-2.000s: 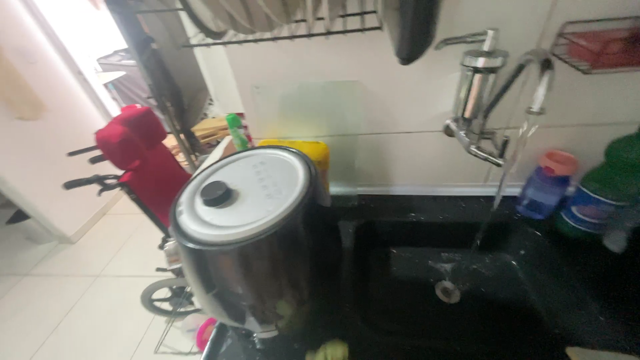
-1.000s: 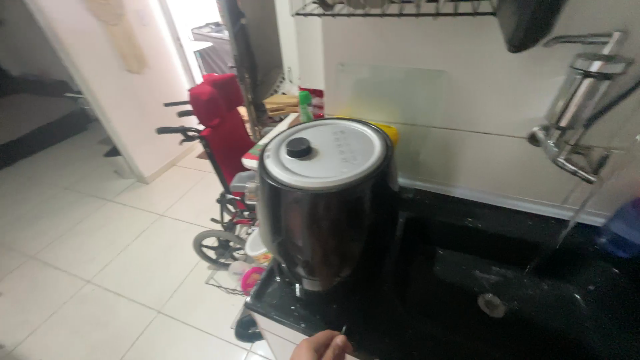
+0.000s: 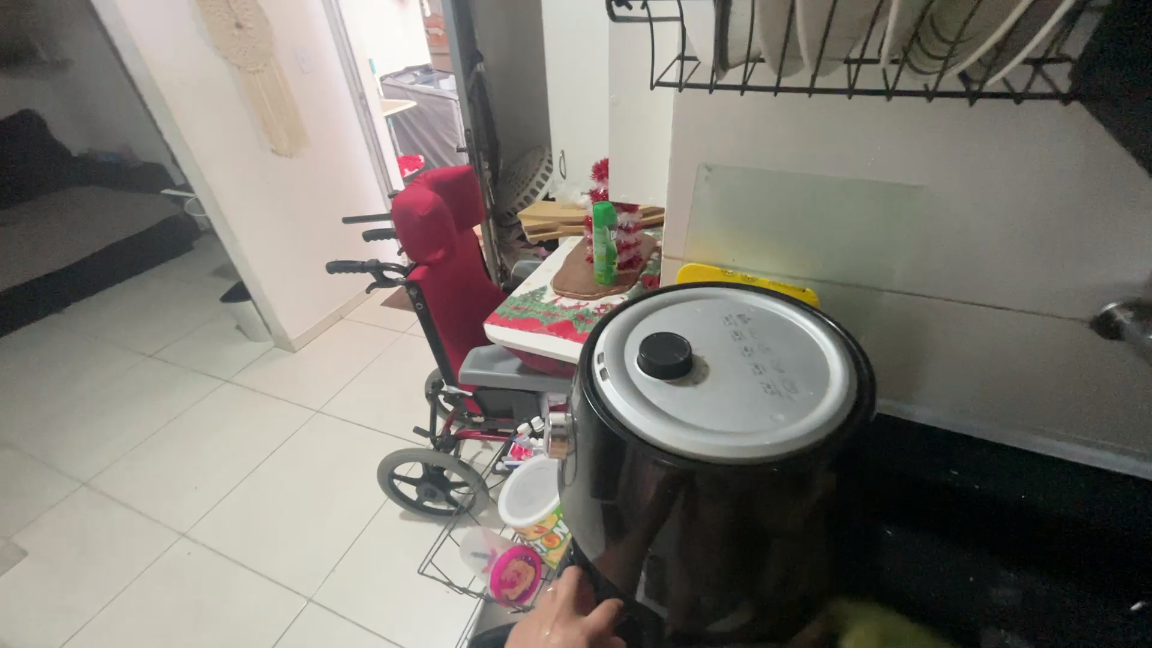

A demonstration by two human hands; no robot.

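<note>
A black air fryer (image 3: 711, 504) with a grey top and a black dial (image 3: 665, 355) stands on the dark stone counter. One hand (image 3: 567, 616), which looks like my left, reaches in from the bottom edge, its fingers touching the dark handle part low on the appliance's left side. Its full grip is hidden by the frame edge. A blurred yellow-green thing (image 3: 877, 625), possibly a sponge, lies low at the right of the air fryer. My right hand cannot be made out.
A wire dish rack (image 3: 864, 90) with plates hangs above. Left of the air fryer are a red wheelchair (image 3: 441, 261), a table (image 3: 531, 337) with a green spray can (image 3: 604, 243), and a wire basket (image 3: 441, 567) with plastic tubs. A yellow object (image 3: 747, 281) stands behind the air fryer.
The view has swung left and closer to the air fryer; sink and running tap have left it. The hand, low in front of the air fryer a second ago, is now at its lower left side.
</note>
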